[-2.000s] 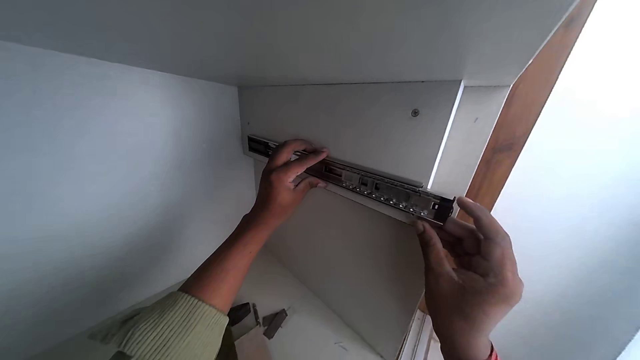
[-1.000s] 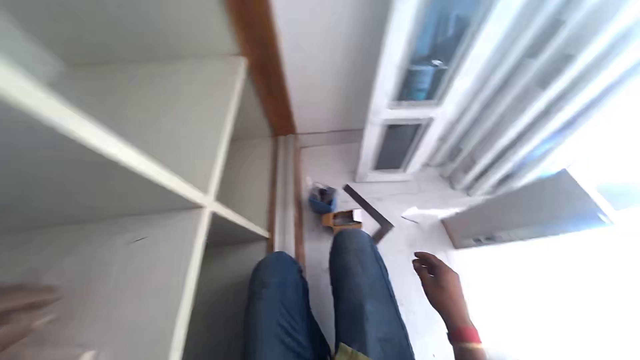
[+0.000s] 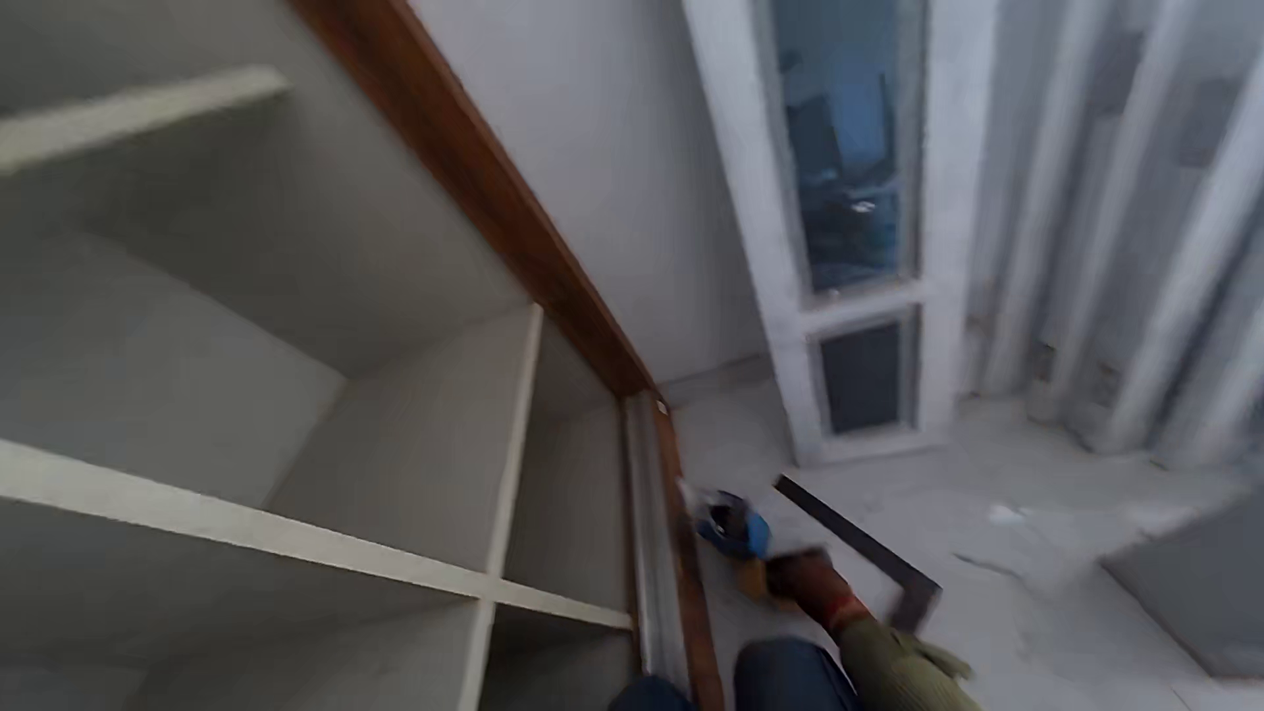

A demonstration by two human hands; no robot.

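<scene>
My right hand reaches down to the floor at the lower middle, over a small yellow-brown box that it largely covers. The blur hides whether its fingers hold anything. Just up and left of it lies a blue container with dark contents. A dark L-shaped metal square rests on the floor to the right of the hand. My left hand is out of view.
White cabinet compartments with a shelf edge fill the left. A brown wooden frame runs down beside them. A white glazed door stands beyond. A grey panel lies at right.
The view has swung from the drawer slide, which both hands touched at first, down to the floor. Since one second ago, my right hand has moved left to the box; my left hand has left the view.
</scene>
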